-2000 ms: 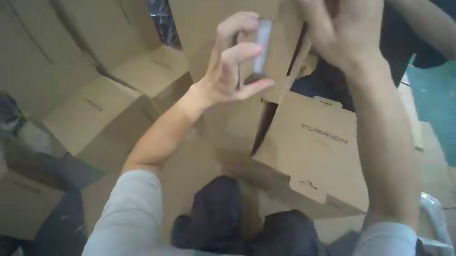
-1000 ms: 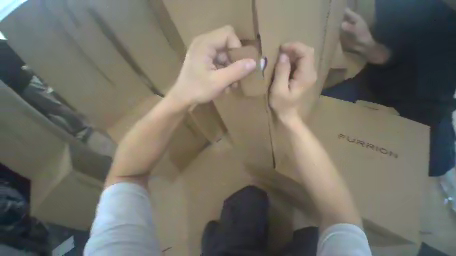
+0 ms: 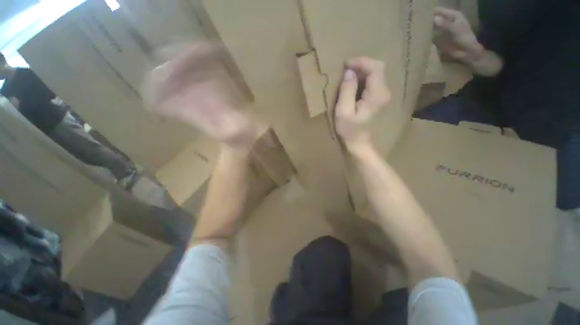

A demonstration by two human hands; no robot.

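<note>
A tall brown outer carton (image 3: 375, 25) stands in front of me. Its locking tab (image 3: 313, 84) lies against the carton at the edge seam, with a curved cut beside it. My right hand (image 3: 362, 95) is at the seam just right of the tab, fingers curled and thumb against the fingertips; whether it pinches the carton's edge cannot be told. My left hand (image 3: 191, 89) is blurred, raised to the left of the tab and off it, fingers apart, with nothing seen in it.
A brown carton with FURRION print (image 3: 477, 190) lies at the right. Upright cartons (image 3: 89, 63) stand at the left, with a lower carton (image 3: 117, 254) below them. Another person's hand (image 3: 458, 38) is at the upper right. A person (image 3: 38, 95) is at the far left.
My left hand has let go of the brown tab and moved left, away from it. The pale piece seen at the seam is no longer visible. My right hand stays by the seam.
</note>
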